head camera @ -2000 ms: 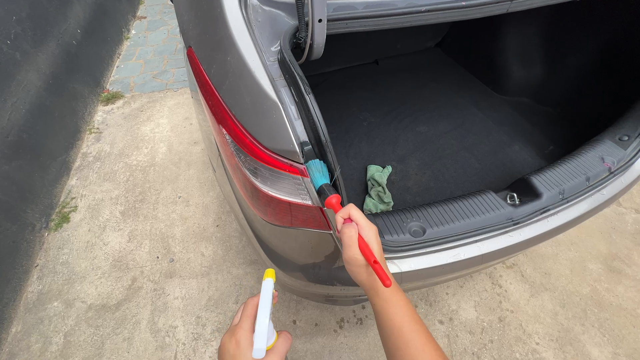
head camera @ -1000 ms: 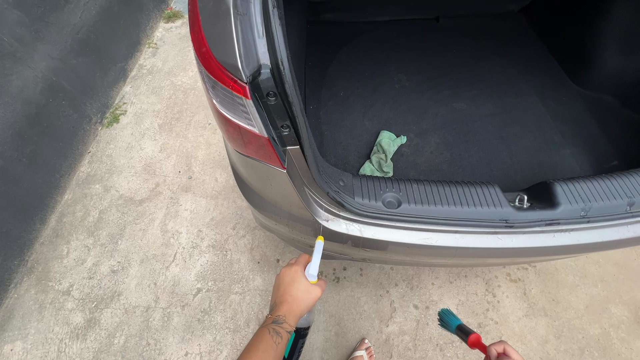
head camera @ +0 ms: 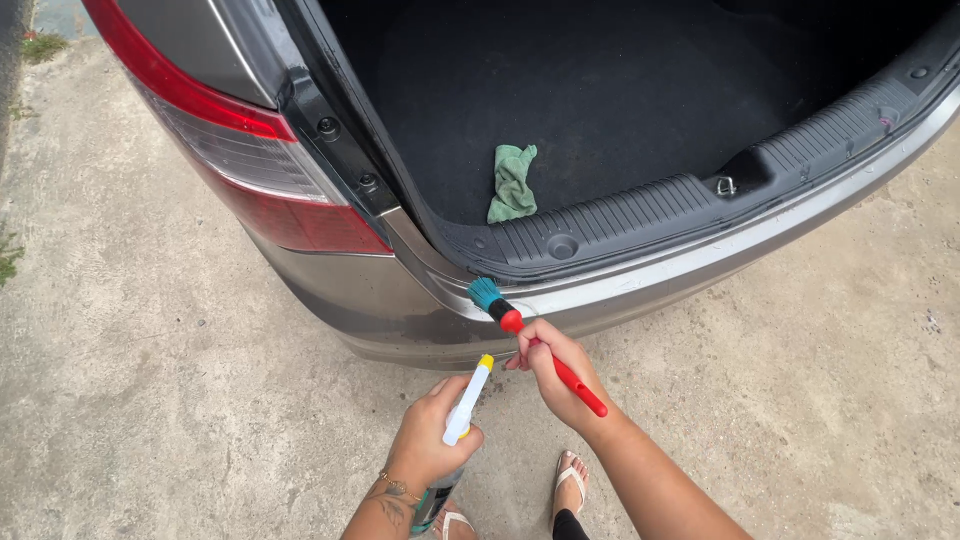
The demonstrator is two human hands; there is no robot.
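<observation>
My right hand (head camera: 555, 367) is closed around the red handle of a detailing brush (head camera: 510, 320). Its teal bristles meet the silver-grey rear bumper (head camera: 585, 296) at the left corner of the open trunk. Lower and to the left, my left hand (head camera: 431, 431) grips a spray bottle (head camera: 466, 405) with a white and yellow trigger head, its nozzle toward the bumper. A crumpled green cloth (head camera: 513, 184) lies on the dark trunk floor, against the ribbed black sill trim (head camera: 615, 225).
The red and clear tail light (head camera: 247, 165) is left of the trunk opening. A metal latch striker (head camera: 725, 186) stands in the sill's middle. My sandalled feet (head camera: 571, 480) are on the concrete ground (head camera: 187, 420) behind the car.
The brush was beside the tail light two seconds ago, then low at the right, away from the car; now its bristles are at the bumper corner. The spray bottle stays in my left hand.
</observation>
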